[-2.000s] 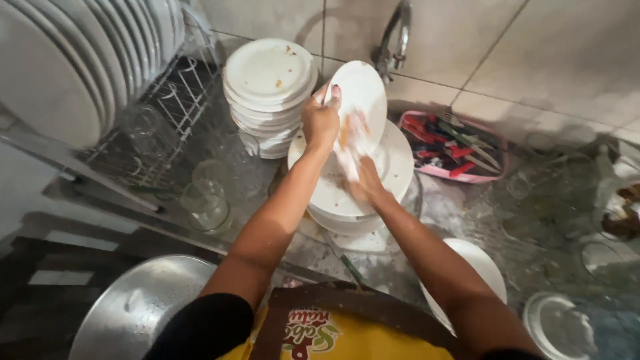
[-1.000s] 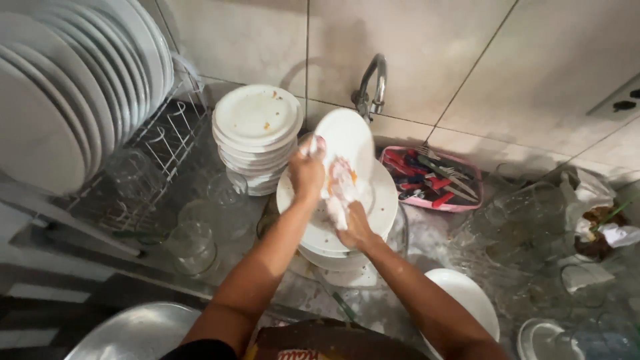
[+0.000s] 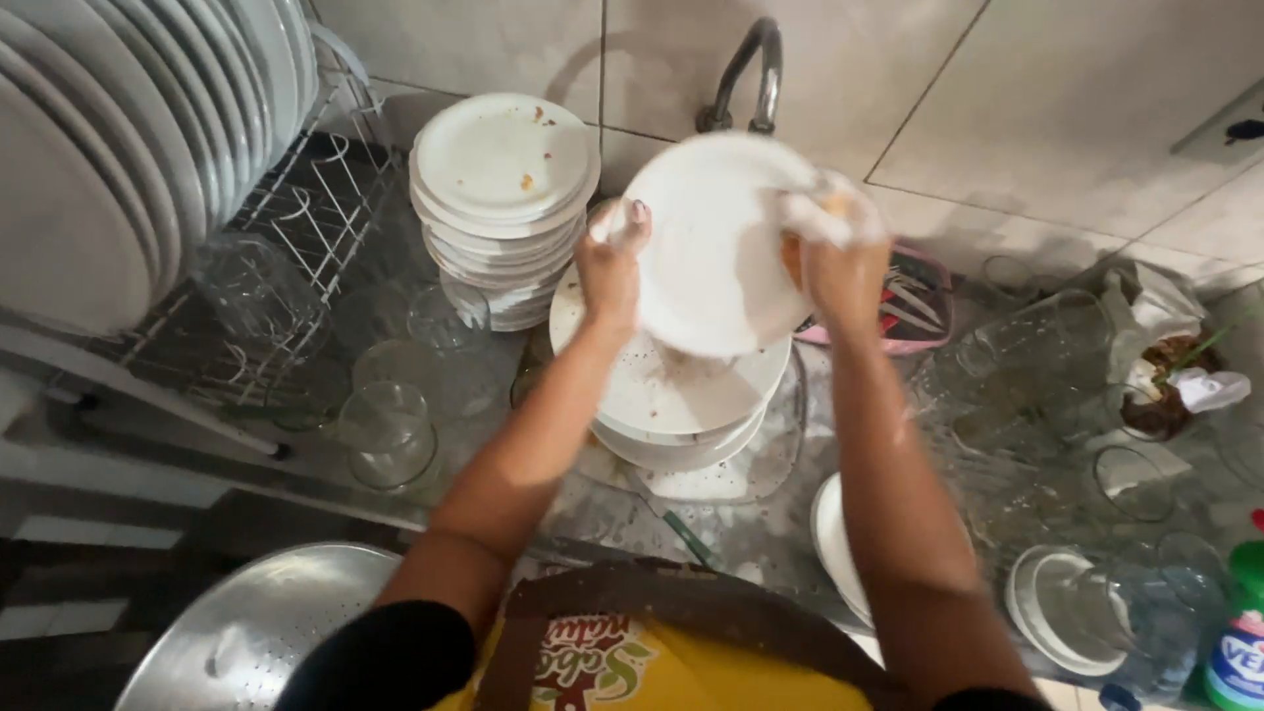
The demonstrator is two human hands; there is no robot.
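Observation:
My left hand (image 3: 614, 259) grips the left rim of a white plate (image 3: 716, 242), held tilted above a stack of plates (image 3: 681, 390) with food specks, which stands in the sink. At the plate's right edge is my right hand (image 3: 839, 242), blurred and foamy, with an orange-coloured thing, perhaps a sponge, partly hidden in it. Left of my hands rises a tall stack of small white plates (image 3: 504, 163), crumbs on the top one. Behind the held plate a metal faucet (image 3: 765, 69) curves from the wall.
A wire dish rack (image 3: 321, 202) with upright plates is at left, drinking glasses (image 3: 387, 434) near it. A pink cutlery basket (image 3: 923, 341) sits behind my right wrist. Farther right are more glasses, food scraps (image 3: 1165, 385) and a green bottle (image 3: 1239, 632). A perforated metal bowl (image 3: 267, 632) is at lower left.
My right hand has moved from the plate's lower middle to its right edge. The plate now faces up more broadly, still in my left hand.

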